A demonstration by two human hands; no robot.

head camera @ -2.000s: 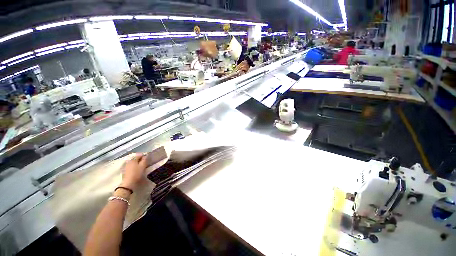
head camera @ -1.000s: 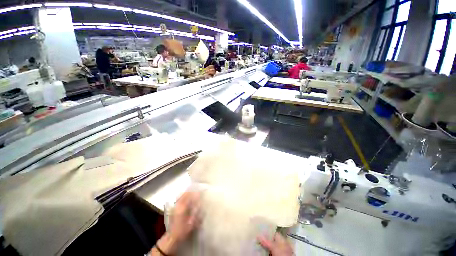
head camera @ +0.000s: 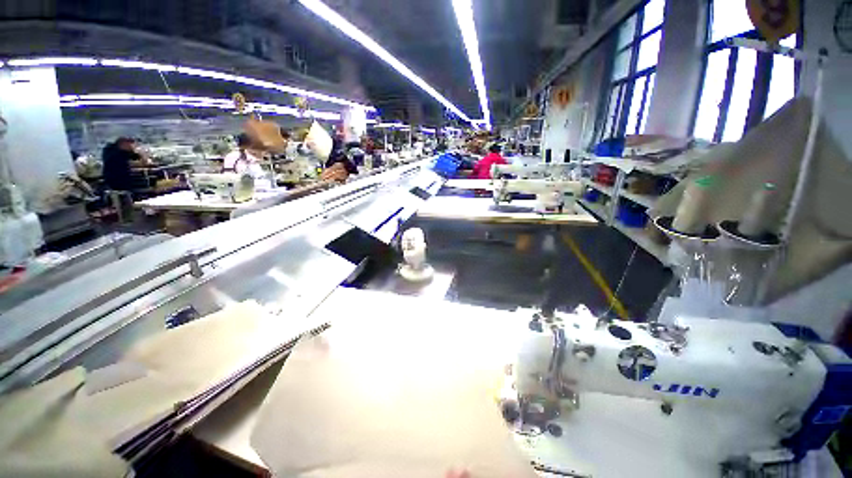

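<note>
A large beige fabric panel (head camera: 374, 411) lies flat on the white sewing table, its right edge reaching the needle area (head camera: 532, 411) of the industrial sewing machine (head camera: 738, 373), which has blue "JIN" lettering. Only a small bit of a hand (head camera: 456, 473) shows at the bottom edge, on the panel. By its place it looks like my right hand; its fingers are cut off by the picture's edge. My left hand is out of the picture. A stack of beige panels with dark edges (head camera: 177, 373) lies at the left.
A long metal trough (head camera: 280, 238) runs behind the table. A small white fan-like device (head camera: 414, 254) stands behind the panel. Thread cones (head camera: 693, 205) stand behind the machine. People sit at other machines further back.
The view has swung right. The panel has come off the stack, been carried right by both hands and now lies by the needle. My hands have dropped almost fully out of view.
</note>
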